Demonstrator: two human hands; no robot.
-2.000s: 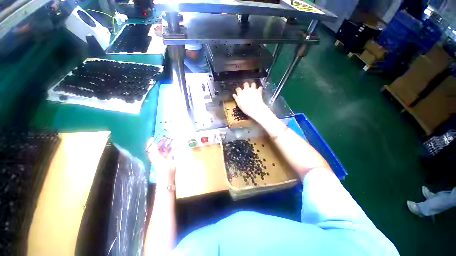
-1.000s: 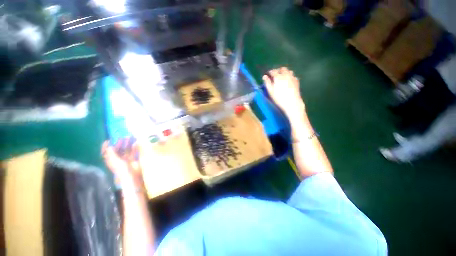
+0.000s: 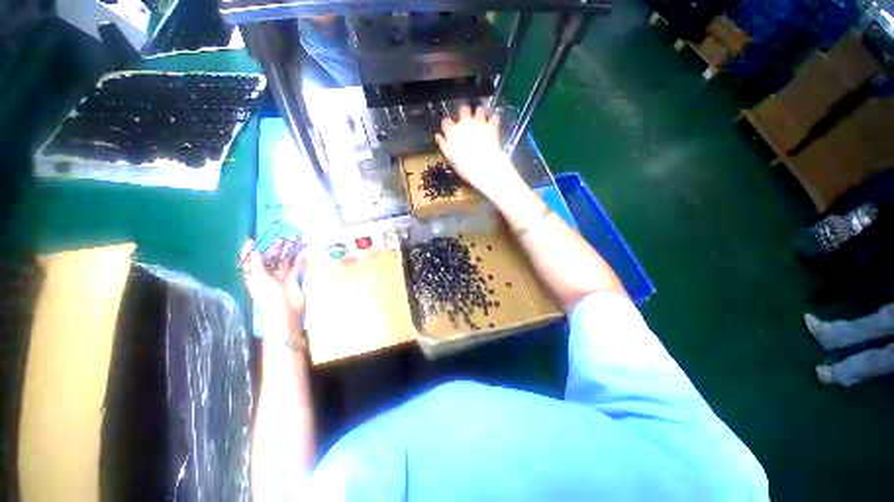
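My right hand [image 3: 470,140] reaches to the front of the press fixture [image 3: 417,123], behind the small carton [image 3: 423,204]; whether its fingers hold anything cannot be told. The small carton holds a pile of small black pieces [image 3: 438,180]. My left hand [image 3: 277,277] is left of the press base, around a dark, grid-like part [image 3: 278,245] that is blurred by glare. The large carton tray [image 3: 524,316] nearest my body holds a larger pile of small black pieces. An empty cardboard tray [image 3: 357,312] lies left of it.
Green and red buttons [image 3: 364,243] sit at the press base. Steel guide posts [image 3: 297,108] flank the fixture. A blue crate [image 3: 610,238] is on the right. A white tray of black parts [image 3: 147,123] and a plastic-lined carton [image 3: 204,382] are left. A person's legs [image 3: 855,348] show far right.
My right hand has moved from beyond the blue crate on the right back to the fixture, where it also was two seconds ago. The view has shifted. My left hand keeps its place beside the press.
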